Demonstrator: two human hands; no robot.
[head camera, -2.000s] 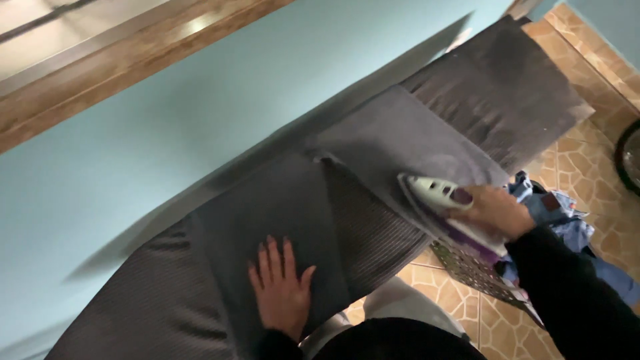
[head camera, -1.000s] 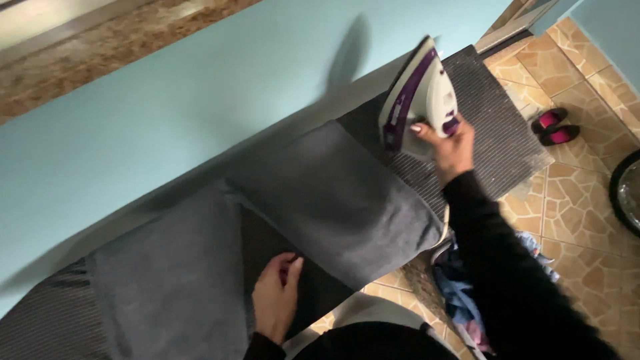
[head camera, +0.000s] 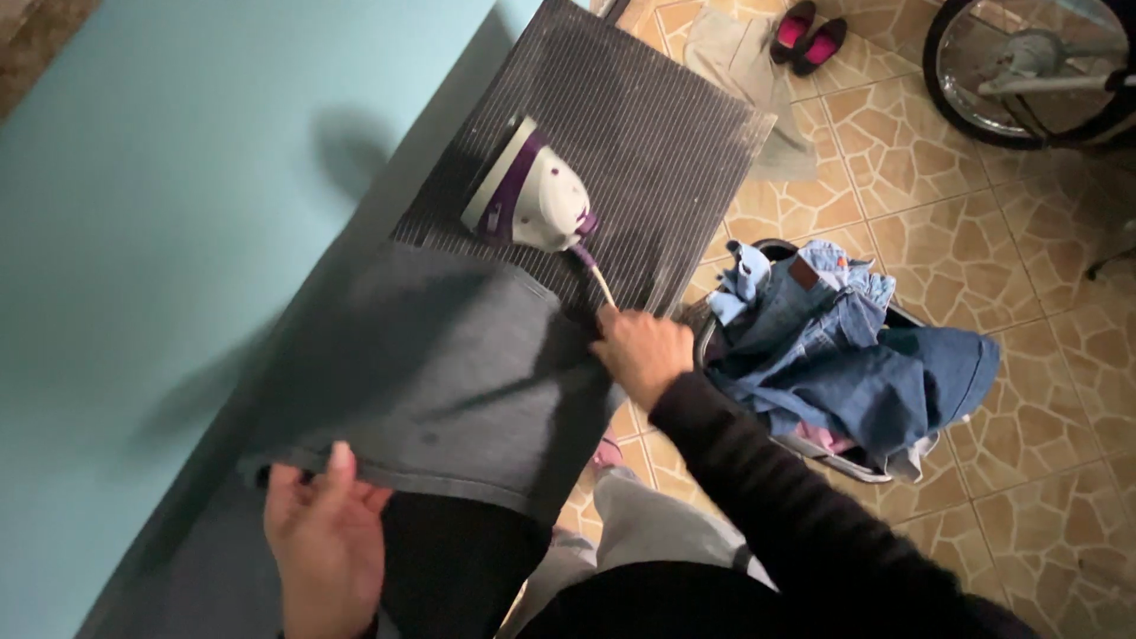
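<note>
A grey garment (head camera: 444, 382) lies across the dark striped cloth (head camera: 639, 133) that covers a long narrow board. My left hand (head camera: 328, 524) pinches the hem of the garment at its lower left, thumb on top. The white and purple clothes iron (head camera: 537, 191) rests upright on its heel on the striped cloth, past the garment's upper edge. My right hand (head camera: 643, 351) is off the iron, at the garment's right edge beside the iron's cord (head camera: 603, 282); whether its fingers hold the cloth or the cord I cannot tell.
A laundry basket (head camera: 856, 466) heaped with blue denim clothes (head camera: 825, 355) stands on the tiled floor to the right. Beyond the board are a beige cloth (head camera: 754, 98), dark shoes (head camera: 808, 40) and a wheel (head camera: 1029, 71). A light blue wall (head camera: 177, 195) runs along the left.
My right hand has let go of the iron, which now stands by itself, and has moved to the garment's edge. My left hand has taken hold of the hem. The view has turned.
</note>
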